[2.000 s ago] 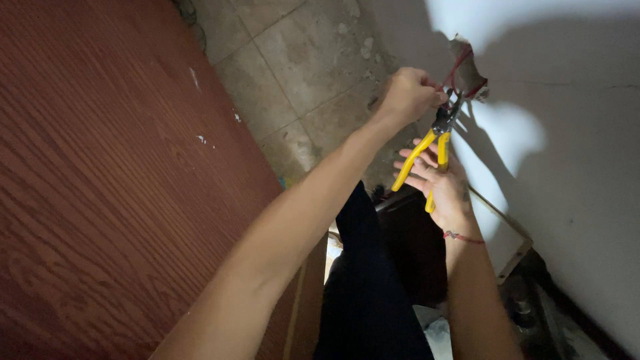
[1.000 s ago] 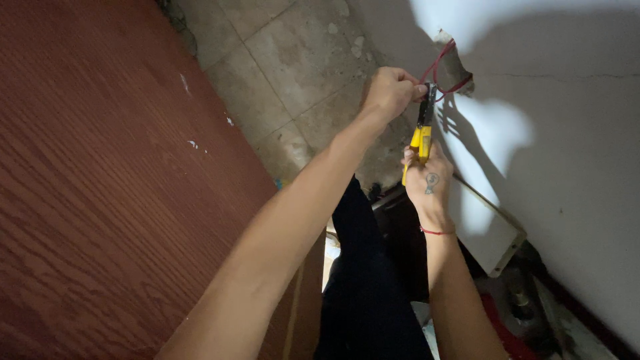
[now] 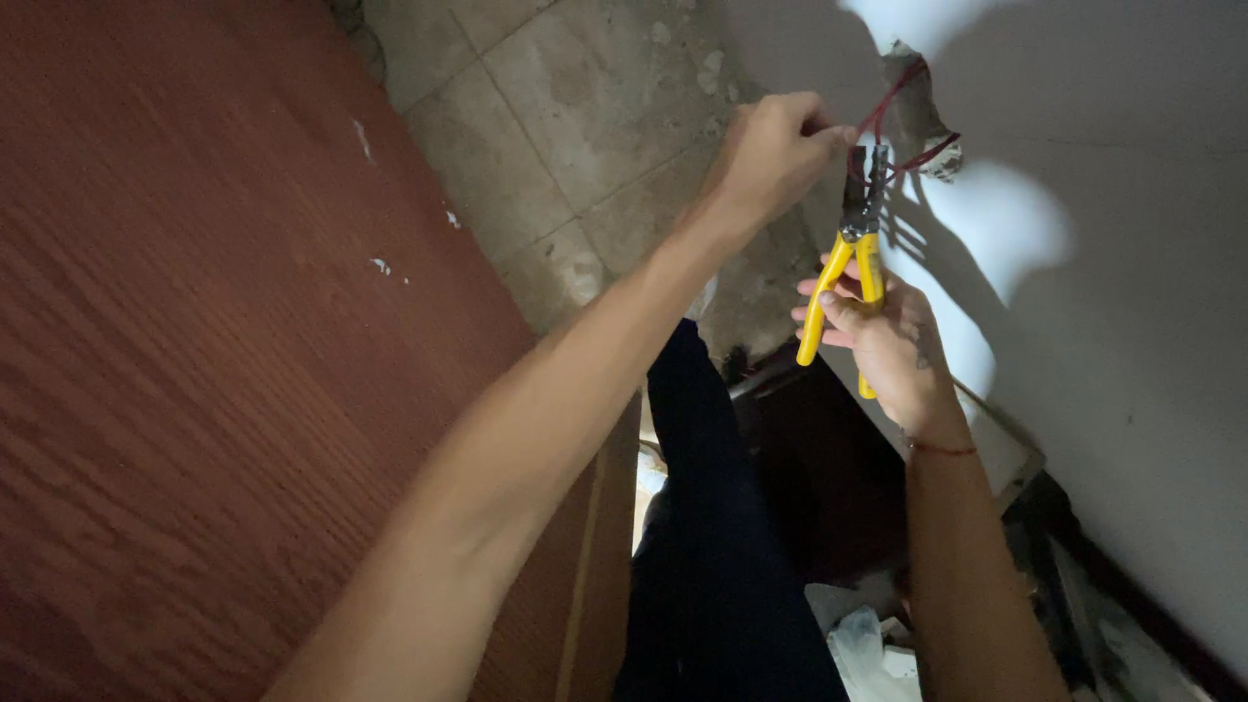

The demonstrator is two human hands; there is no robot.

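Observation:
Yellow-handled wire stripping pliers stand jaws up in my right hand, which has the handles spread and its fingers partly extended. Red wires come out of a broken hole in the wall and loop around the pliers' parted jaws. My left hand pinches part of the red wire between thumb and forefinger, just left of the jaw tips. Whether the wire lies between the blades or behind them, I cannot tell.
A reddish-brown wood-grain panel fills the left side. The pale wall rises at the right, above stained floor tiles. A dark box-like object and a clear plastic bag lie low beside my leg.
The plier handles, closed together one second ago, are now spread, and my right fingers have loosened around them. My left hand stays at the red wire.

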